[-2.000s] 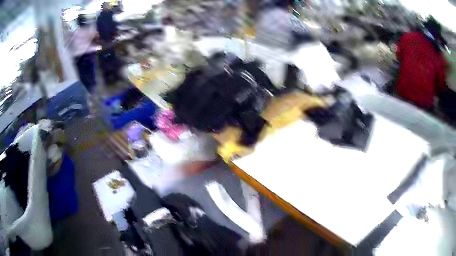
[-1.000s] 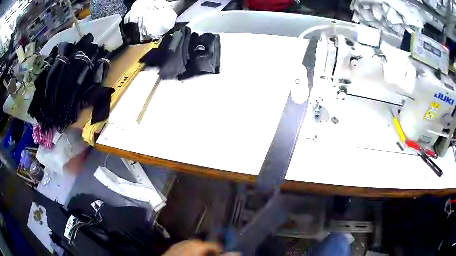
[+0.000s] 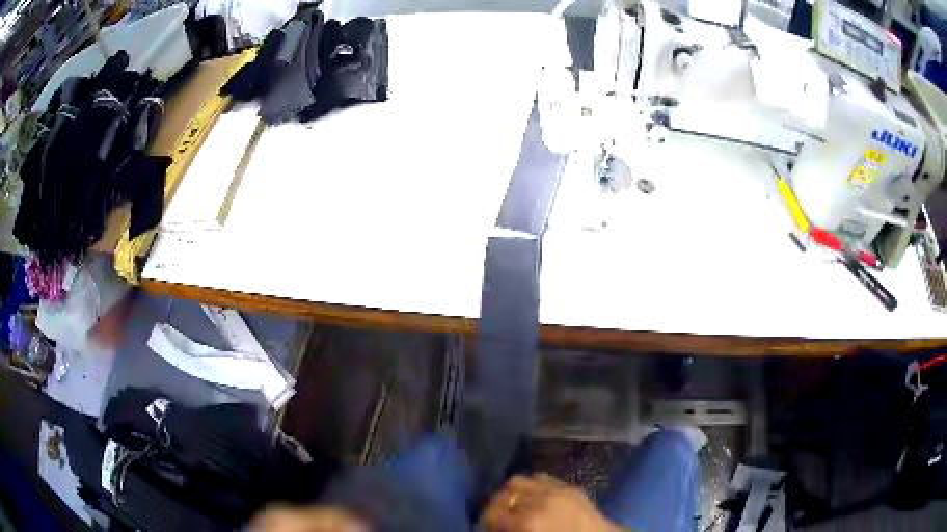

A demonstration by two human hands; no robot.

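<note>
A long charcoal fabric strip (image 3: pixel 509 296) runs from beside the machine's needle area, over the table's front edge and down to the lap. A short pale line crosses it on the table. My right hand (image 3: pixel 545 507) is at the bottom, its fingers closed around the strip's lower part. My left hand (image 3: pixel 306 519) is blurred and cut off by the bottom edge, beside dark fabric over the lap; its grip cannot be made out. The white JUKI machine (image 3: pixel 872 187) stands at the table's right, its presser foot area near the strip's upper part.
Small dark folded pieces (image 3: pixel 353 64) lie at the white table's (image 3: pixel 384 197) far left, near a pale board (image 3: pixel 213 171). Tied dark bundles (image 3: pixel 78 166) lie left, others (image 3: pixel 197 452) on the lower-left grey surface. Yellow (image 3: pixel 792 203) and red-black (image 3: pixel 846 253) tools lie by the machine base.
The view has shifted, so the table sits higher. The strip now hangs straighter to the lap and shows a pale crossing line. A second hand has come into view at the bottom.
</note>
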